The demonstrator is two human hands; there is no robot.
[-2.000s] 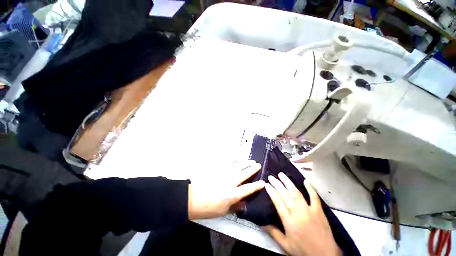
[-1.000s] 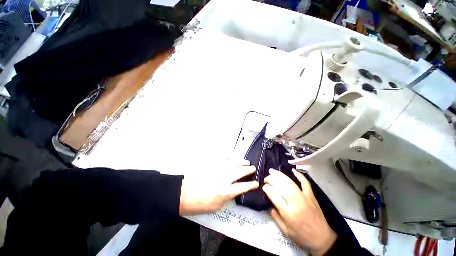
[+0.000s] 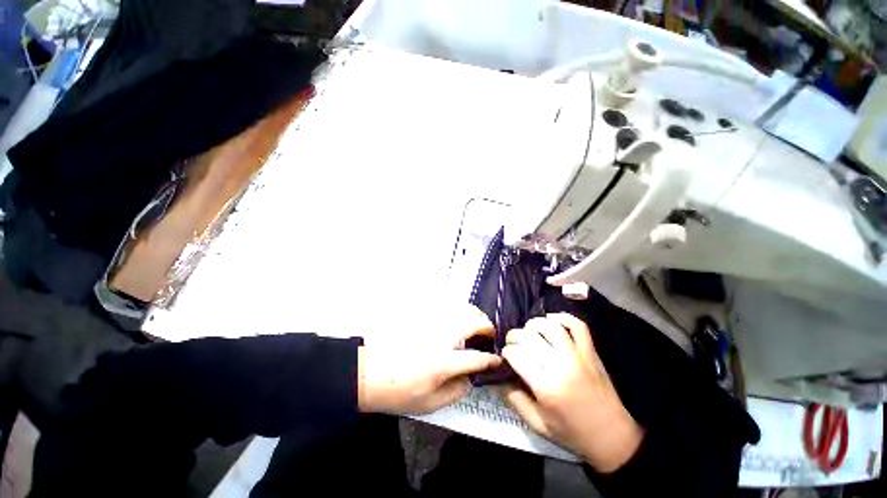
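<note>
A dark garment piece lies on the white machine bed, its far end at the presser foot and needle area. A narrow folded edge with a pale line runs from the foot towards my fingers. My left hand grips the near left edge of the cloth between thumb and fingers. My right hand pinches the cloth just right of it, fingers curled. The fingertips of both hands almost meet. The needle tip is too small to tell.
The white sewing machine head stands at the right. Thread snips lie under its arm. Scissors with red loop handles lie at the right table edge. A black cloth heap is at the left.
My right hand has gone from lying flat with spread fingers to curled and pinching the cloth, close to my left fingertips. The cloth's far left corner has narrowed. The view has shifted.
</note>
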